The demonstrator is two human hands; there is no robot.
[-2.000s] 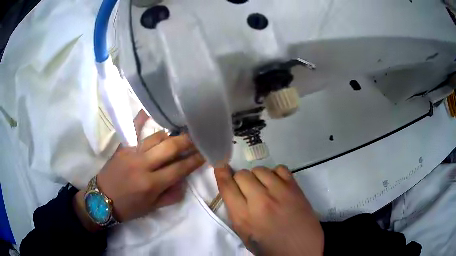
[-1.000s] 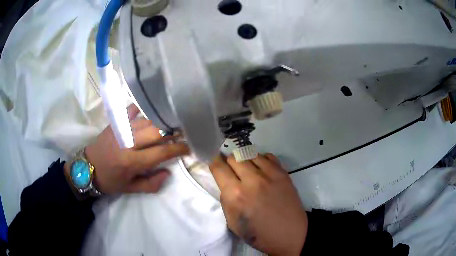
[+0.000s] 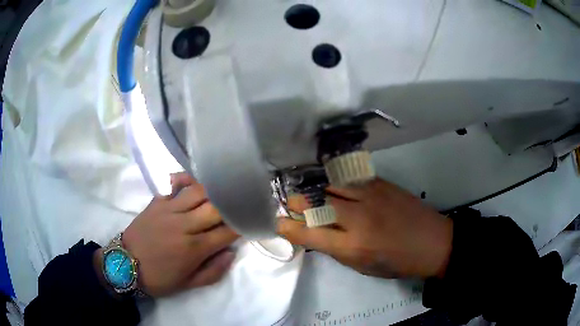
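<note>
White trousers (image 3: 70, 146) lie left of and below the sewing machine's arm head. A small curved white flap edge (image 3: 275, 247) shows between my hands, in front of the take-up lever guard (image 3: 232, 172). My left hand (image 3: 184, 239), with a watch on the wrist, lies on the cloth left of the guard; its fingertips go behind the guard. My right hand (image 3: 375, 229) reaches from the right beneath the tension dial (image 3: 350, 167). Its fingertips are near the flap, partly behind the lower dial. The needle and presser foot are hidden. Whether either hand grips the cloth is unclear.
The machine arm (image 3: 394, 57) fills the top and right. A blue tube (image 3: 130, 48) with a bright white tip (image 3: 149, 140) stands at its left. The white table's printed ruler edge (image 3: 362, 313) runs along the bottom right. More white cloth lies at the far right.
My right hand has moved right and turned, with its fingers now pointing left behind the lower dial. The brown-gold strip seen earlier is out of sight. The left hand is slightly lower and further right.
</note>
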